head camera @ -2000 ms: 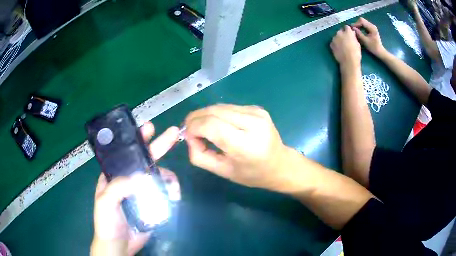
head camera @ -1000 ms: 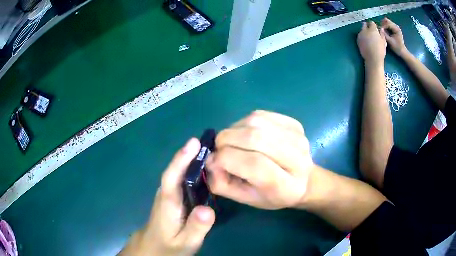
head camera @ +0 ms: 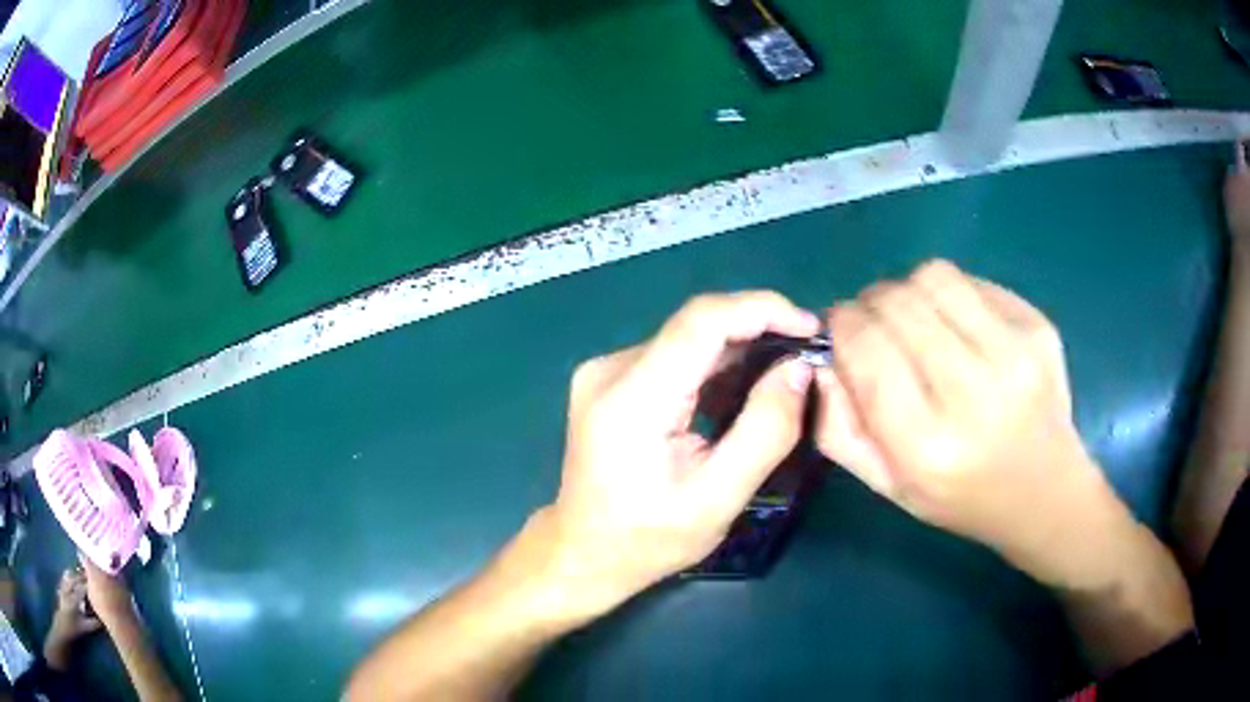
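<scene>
A black phone housing (head camera: 754, 532) is held above the green bench, mostly hidden behind my left hand; its lower end shows below the fingers. My left hand (head camera: 685, 425) is closed around it, with thumb and index finger near its upper end. My right hand (head camera: 946, 384) touches the left fingertips. A small dark and silvery piece (head camera: 817, 351) shows between the fingertips of both hands; what it is and which hand grips it cannot be told.
A pale metal strip (head camera: 548, 257) with an upright post (head camera: 1001, 76) crosses behind my hands. Several handsets (head camera: 255, 236) lie on the green strip beyond. A pink fan (head camera: 103, 497) is at left, above another person's hands. Red trays (head camera: 162, 76) are upper left. Another person's arm is at the right edge.
The view has swung left, bringing in the pink fan and red trays. The housing, shown face-up two seconds ago, is now mostly hidden by my left hand. Both hands' fingertips have come together.
</scene>
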